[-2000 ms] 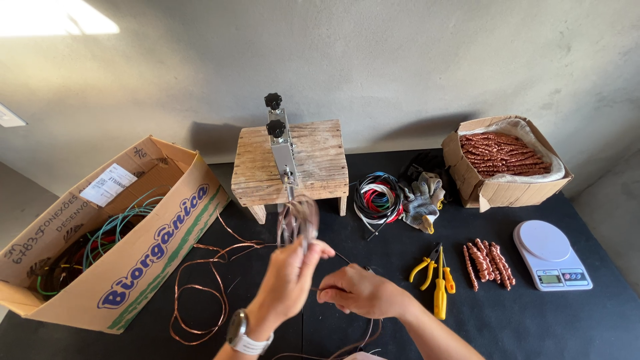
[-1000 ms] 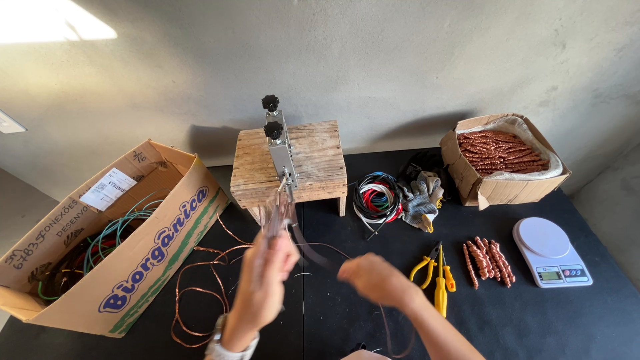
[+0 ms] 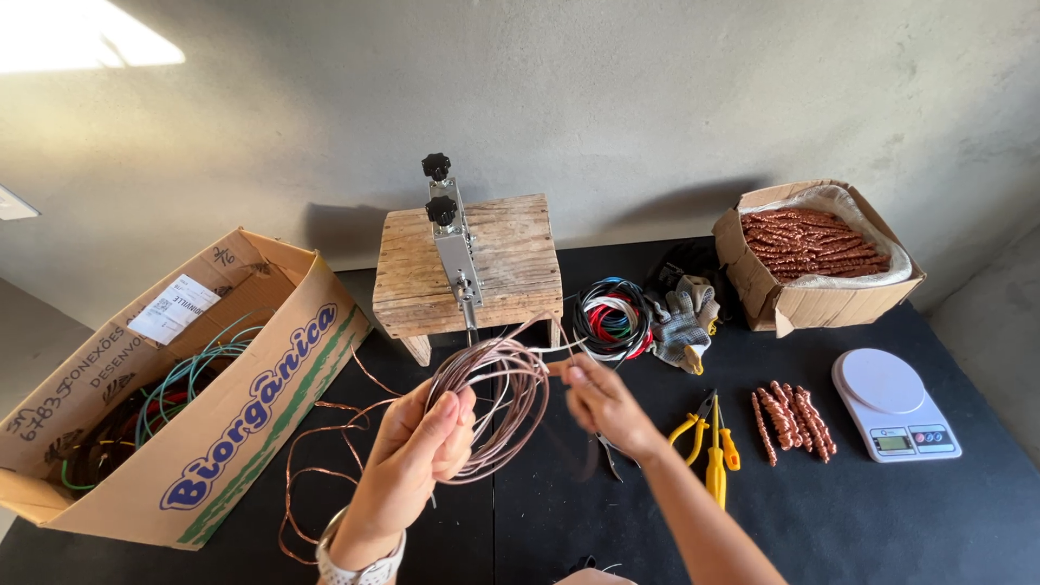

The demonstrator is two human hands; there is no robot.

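Note:
My left hand [image 3: 431, 431] grips a coil of brown and whitish insulated wire [image 3: 508, 406], held up in front of the wooden stand. At the coil's right side my right hand [image 3: 605, 402] pinches a strand of that wire between thumb and fingers. Behind the coil, a metal wire stripper with black knobs [image 3: 457, 244] is mounted on the small wooden stand [image 3: 512, 260]. Bare copper wire [image 3: 305, 471] lies in loose loops left of my left hand. A dark-jawed tool [image 3: 608, 455] lies partly hidden beneath my right forearm.
A cardboard box of wires [image 3: 244, 422] stands left. Rightward are a multicoloured wire coil [image 3: 613, 321], work gloves [image 3: 685, 321], yellow-handled pliers [image 3: 691, 431], a yellow screwdriver [image 3: 716, 475], twisted copper bundles [image 3: 792, 422], a kitchen scale [image 3: 894, 406] and a carton of copper twists [image 3: 812, 244].
The coil, upright and narrow in the earlier views, now shows its round face. My right hand has moved up beside it from lower down.

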